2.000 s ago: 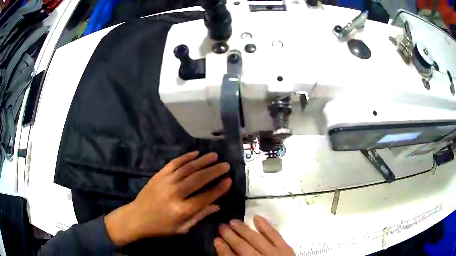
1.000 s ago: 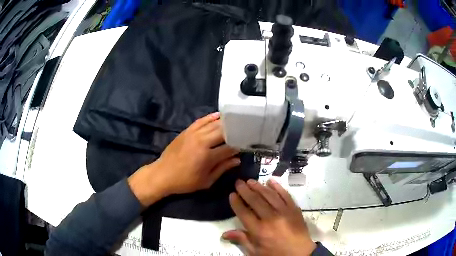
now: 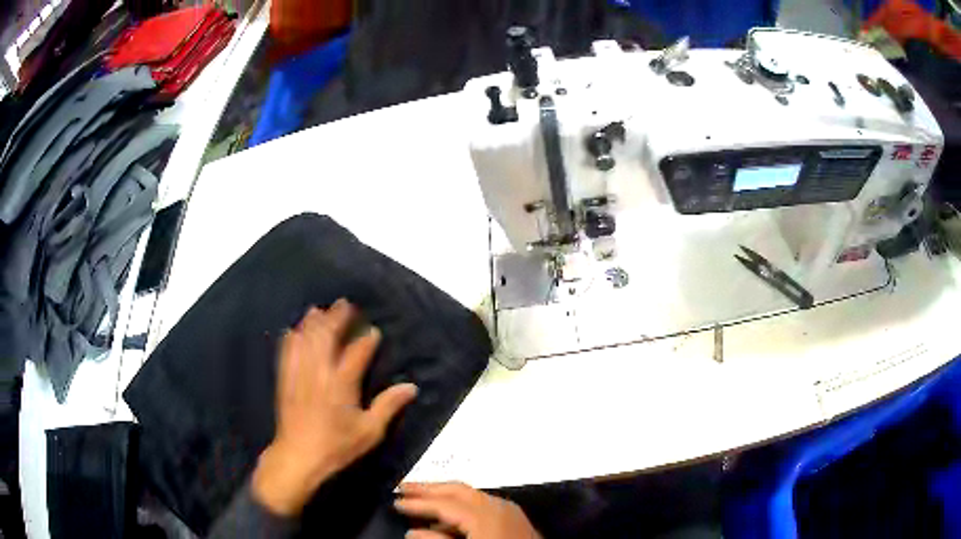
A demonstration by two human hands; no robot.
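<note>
The black bag panel (image 3: 242, 316) lies on the white table left of the needle area, with its rounded corner pointing towards the machine. My left hand (image 3: 329, 405) rests on top of the panel, fingers spread and slightly blurred. My right hand (image 3: 464, 513) is at the panel's near edge, cut off by the bottom of the picture; whether it grips the cloth is not clear. The presser foot and needle (image 3: 566, 263) of the white sewing machine (image 3: 632, 116) have no cloth under them. Thread snips (image 3: 775, 276) lie on the machine bed right of the needle.
Grey cut strips (image 3: 79, 232) and red pieces (image 3: 174, 47) lie at the far left. A blue bin (image 3: 785, 495) with black pieces stands at the lower right. A folded black piece (image 3: 90, 479) is at the lower left. The table's curved edge (image 3: 632, 463) runs in front.
The panel has come out from under the machine head and moved left and nearer. My left hand has moved left with it; my right hand has moved down. The view has shifted, showing the snips.
</note>
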